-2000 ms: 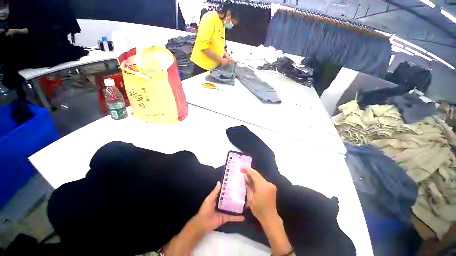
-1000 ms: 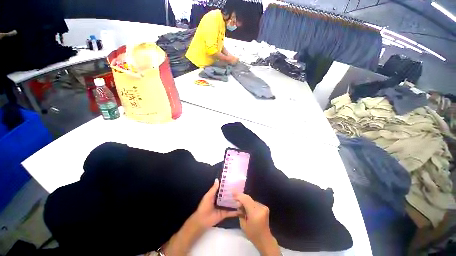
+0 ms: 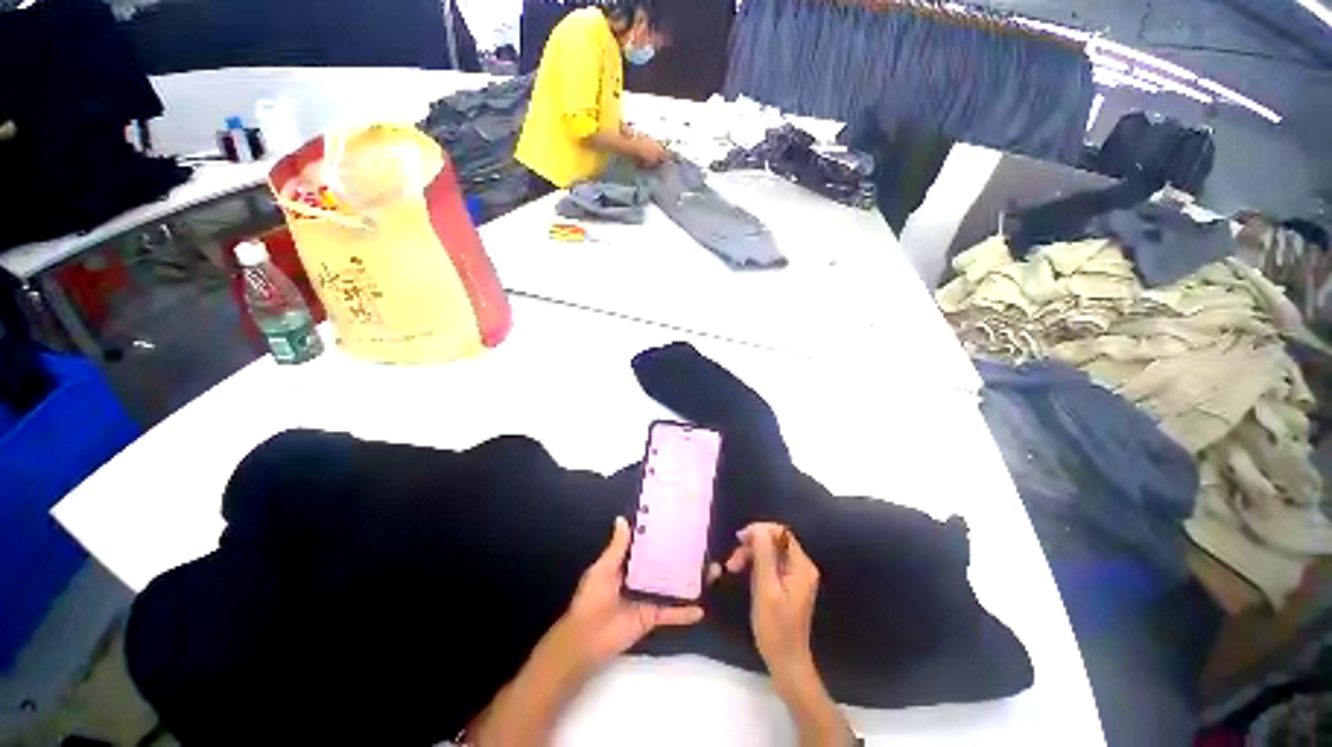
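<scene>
A smartphone (image 3: 674, 511) with a lit pink-white screen is upright in my left hand (image 3: 611, 598), above the black trousers. My left thumb lies along its left edge and the fingers are behind it. My right hand (image 3: 779, 572) is just right of the phone, off the screen, with its fingers curled. A small dark thing may show at its fingertips, but it is too small to tell what it is. The black trousers (image 3: 395, 569) lie heaped across the near white table (image 3: 584, 374), with one end pointing away from me.
A yellow and red carrier bag (image 3: 387, 270) and a drink bottle (image 3: 278, 307) stand at the back left. A person in yellow (image 3: 573, 99) handles grey trousers (image 3: 716, 219) on the far table, near orange scissors (image 3: 568, 232). A blue bin (image 3: 59, 467) is at left, beige garments (image 3: 1154, 365) at right.
My right hand has moved off the phone screen to the right. The phone stays in my left hand. The list on the screen looks different. The whole view has shifted slightly.
</scene>
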